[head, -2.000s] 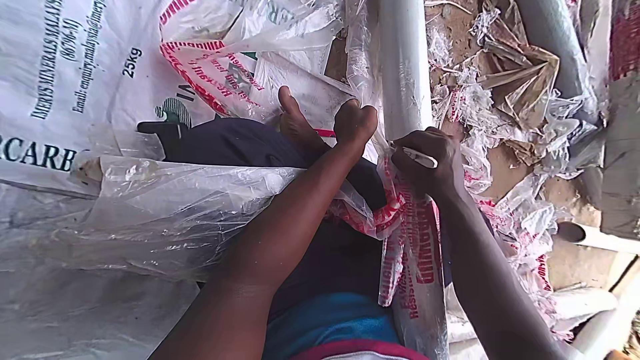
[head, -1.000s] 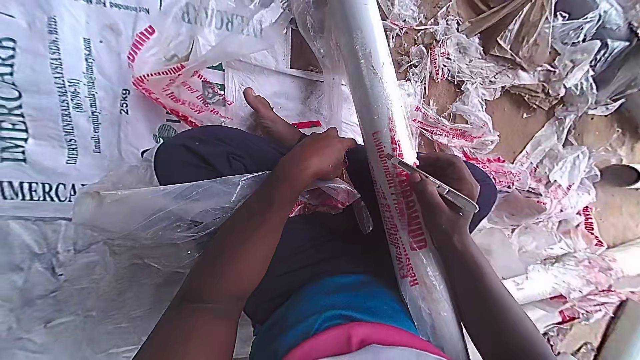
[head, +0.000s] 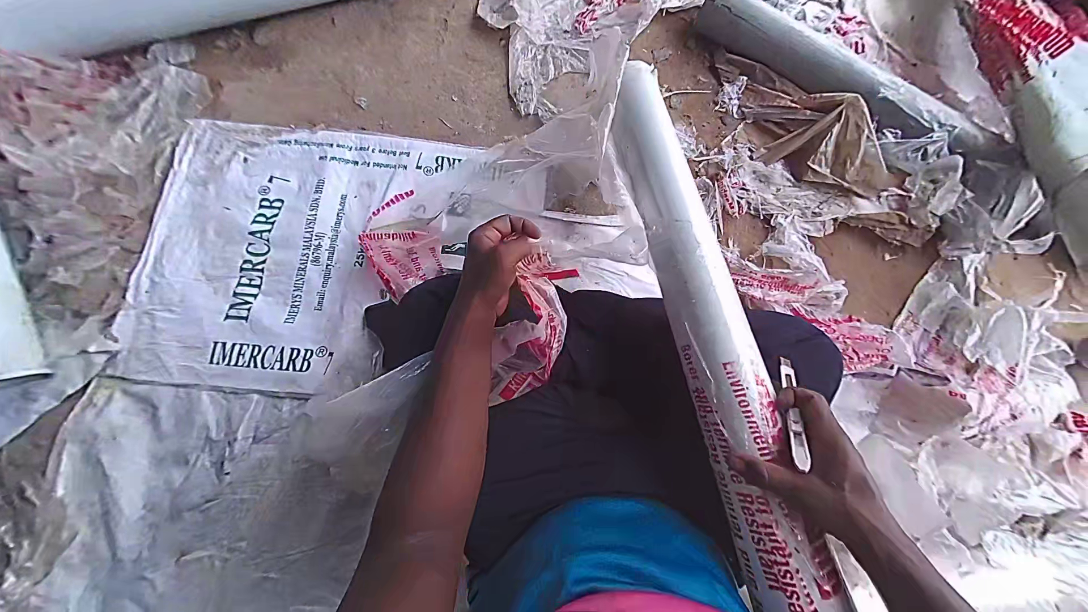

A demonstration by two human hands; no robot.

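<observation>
A long white pipe (head: 680, 221), its lower part wrapped in clear plastic film with red print, lies slanting over my right thigh. My right hand (head: 807, 467) rests around the pipe's near part and also holds a white utility knife (head: 796, 433), blade end pointing away from me. Left of the pipe, my left hand (head: 506, 255) is closed on a bunched piece of clear plastic film with red print (head: 544, 340). Part of that film hangs over my lap, and a clear stretch reaches up toward the pipe's far end.
A printed white woven sack (head: 229, 221) lies flat at the left, above clear plastic sheeting (head: 195, 493). Torn film scraps (head: 960, 408) cover the ground at the right. More pipes lie at the upper right (head: 850, 76) and upper left (head: 153, 21).
My left hand has moved away from the pipe, pulling bunched film to the left. My right hand, near the pipe's middle earlier, is now lower along it with the knife. The view has shifted.
</observation>
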